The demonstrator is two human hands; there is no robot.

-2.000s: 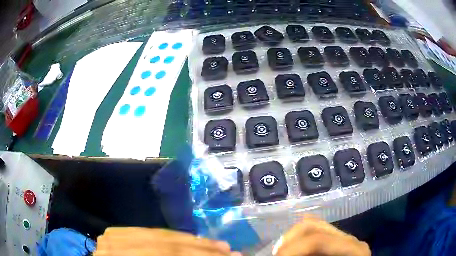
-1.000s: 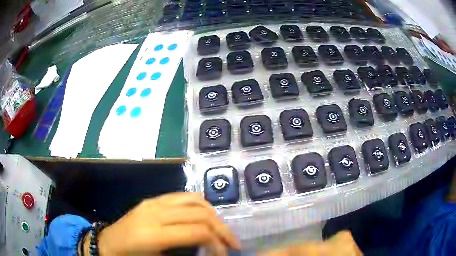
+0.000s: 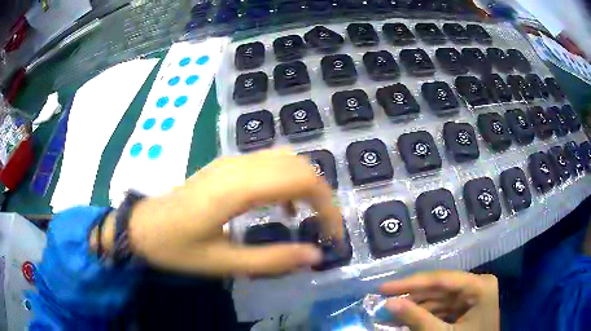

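My left hand reaches over the front left corner of the clear blister tray. Its thumb and index finger close on a black housing in the front row. The corner housing is partly hidden behind the hand. My right hand is at the bottom edge, in front of the tray, pinching a crumpled clear and blue film. Other black housings with pale eye-like marks fill the tray, such as one in the front row.
A white liner with light-blue dots and a plain white strip lie left on the green bench. A dark blue film sheet and red box are farther left. A grey control box is lower left. Darker trays lie behind.
My left hand has moved up from the tray's front edge onto the front row. The tray appears slightly farther left and higher. Blue film, seen over the corner two seconds ago, now shows by my right hand.
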